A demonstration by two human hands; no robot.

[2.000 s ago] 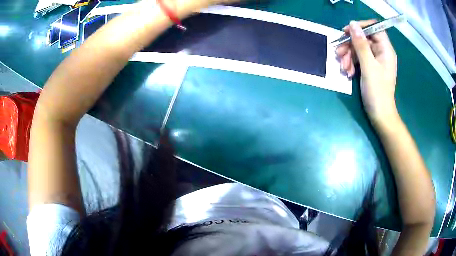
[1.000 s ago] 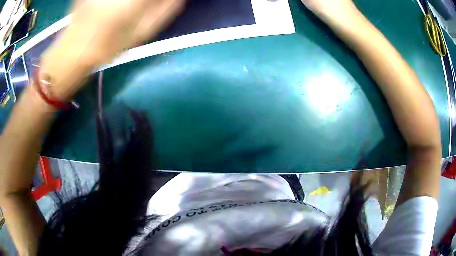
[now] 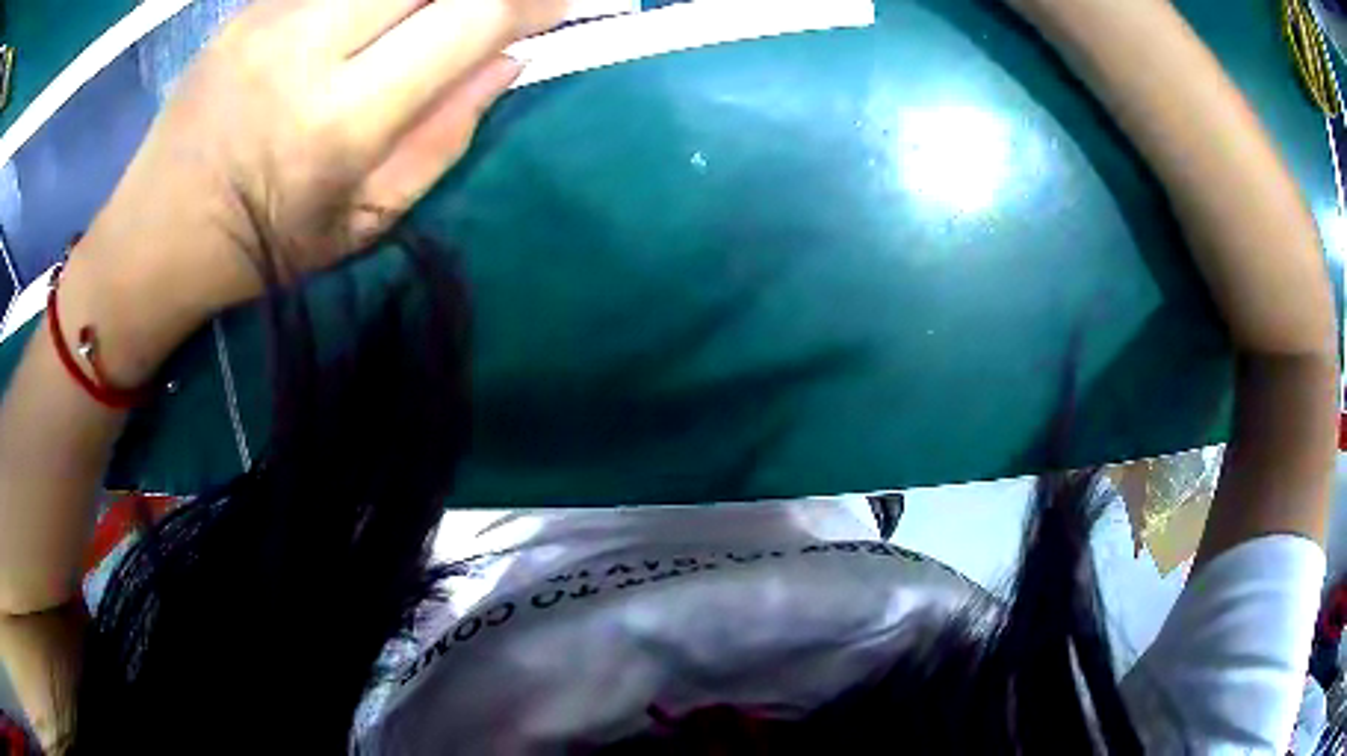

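Observation:
The dark strip (image 3: 89,163) with its white border lies along the upper left and top edge. Part of it is hidden under my left hand, and its far part is cut off by the picture's top. My left hand (image 3: 333,133) lies over the strip's near border, fingers bent toward the top edge; whether it holds anything cannot be told. The white border (image 3: 694,33) shows to the right of my fingers. My right hand is out of the picture beyond the top edge; only the right forearm shows. The tweezers are not in view.
The glossy green tabletop (image 3: 768,296) bears a bright glare spot and a thin pale seam at left. Yellow looped handles (image 3: 1309,56) lie at the top right. A tan cardboard piece (image 3: 1174,502) is below the near edge. Dark hair hangs in front of the view.
The view has shifted down, so the strip sits higher in the picture. My left hand has come in over the strip's near edge. My right hand and the tweezers have gone out past the top.

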